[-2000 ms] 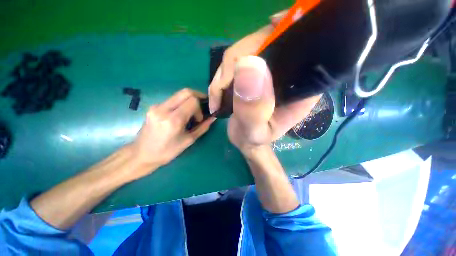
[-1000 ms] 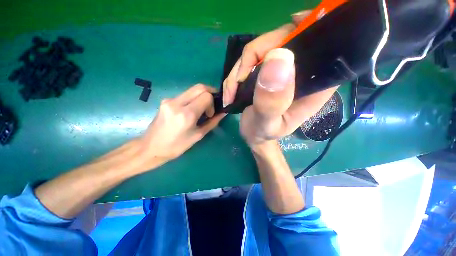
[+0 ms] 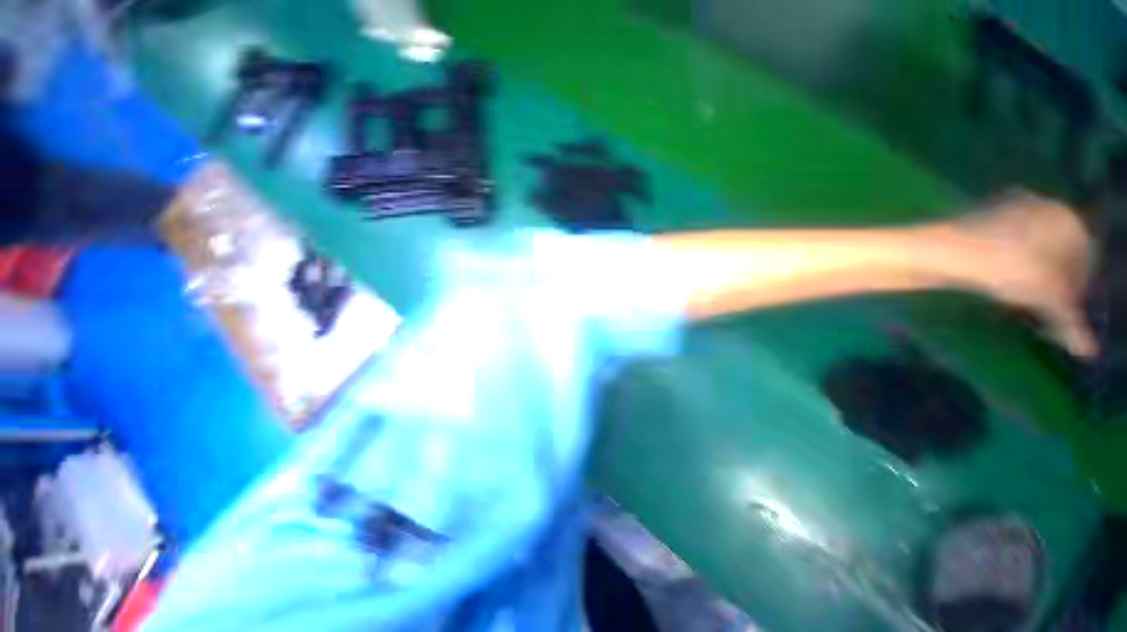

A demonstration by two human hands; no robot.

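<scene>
The view is strongly blurred and turned. My left hand (image 3: 1032, 259) is stretched out over the green bench to the right edge of the picture, beside a dark area. Its fingers are smeared, and whether it holds anything cannot be told. Black U-shaped frames (image 3: 414, 154) lie together at the upper left of the bench. One more black frame (image 3: 274, 99) lies left of them. My right hand and the screwdriver are not in view.
A small heap of black pieces (image 3: 587, 185) lies beyond my sleeve. A larger black heap (image 3: 908, 401) and the round screw dish (image 3: 985, 568) lie at the lower right. A pale open box (image 3: 272, 303) with black pieces stands at the bench's left edge, near blue shapes.
The view has swung far to the left. My left hand has left the work and is stretched out. My right hand and the screwdriver have gone out of the picture.
</scene>
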